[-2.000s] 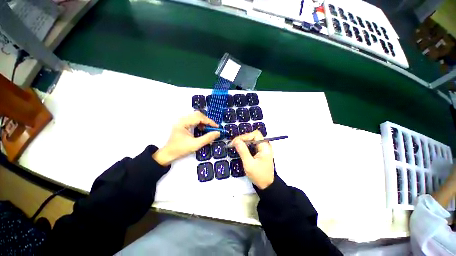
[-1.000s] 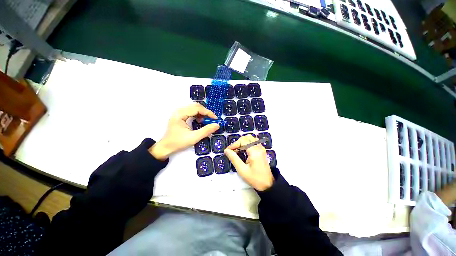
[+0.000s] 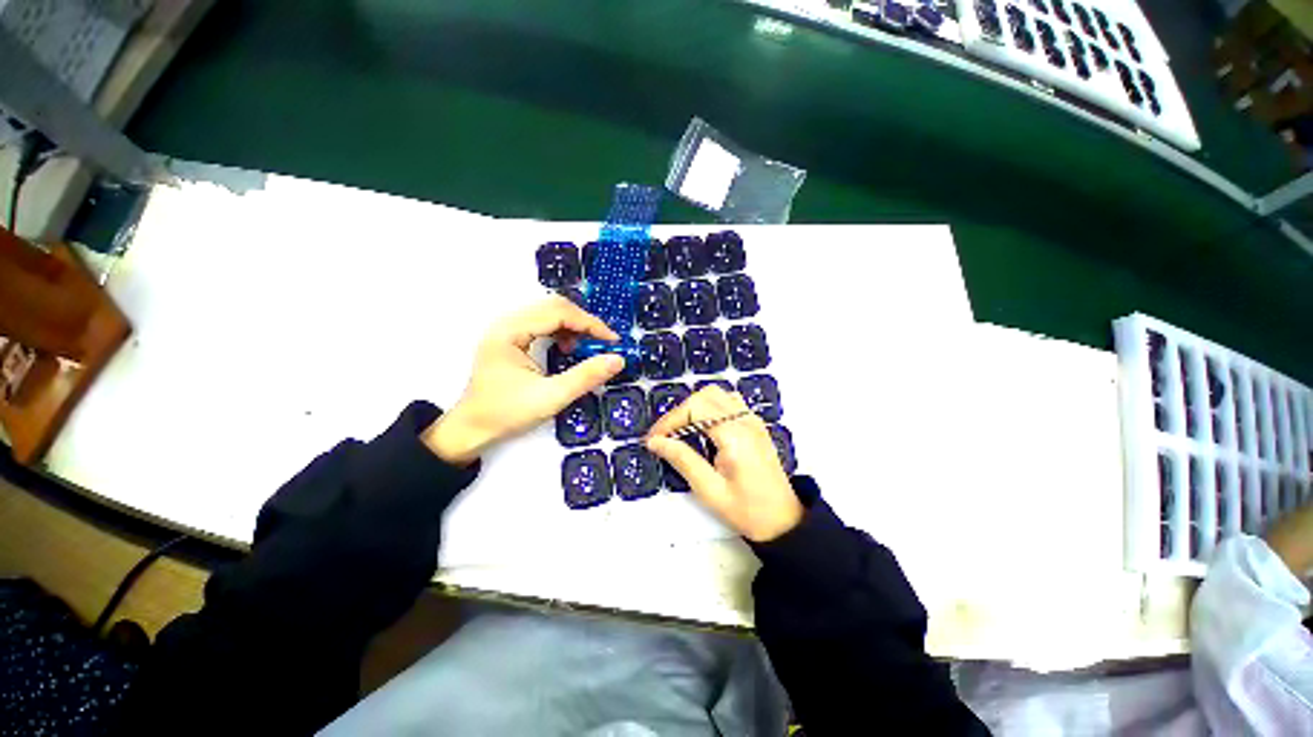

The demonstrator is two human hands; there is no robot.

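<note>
Black rounded-square parts (image 3: 586, 478) lie in a grid of rows on a white board (image 3: 864, 288). A long blue dotted strip (image 3: 619, 267) lies over the grid's left-centre columns and reaches past the board's far edge. My left hand (image 3: 533, 377) pinches the near end of the strip between thumb and fingers. My right hand (image 3: 732, 464) holds thin tweezers (image 3: 720, 422) over the lower middle parts, its fingertips just right of and below the strip's end. Whether a small piece is at the tweezer tips cannot be told. Both hands hide some parts.
A clear bag with a white label (image 3: 734, 176) lies on the green belt (image 3: 432, 115). A white compartment tray (image 3: 1138, 432) and a neighbour's sleeve (image 3: 1246, 634) are at right. An orange-brown stand (image 3: 58, 338) is at left. Another tray (image 3: 1080, 51) sits across the belt.
The right hand's tweezers pointed out to the right two seconds ago and now lie closer across the fingers. The left hand keeps its hold on the strip. The camera view has shifted slightly.
</note>
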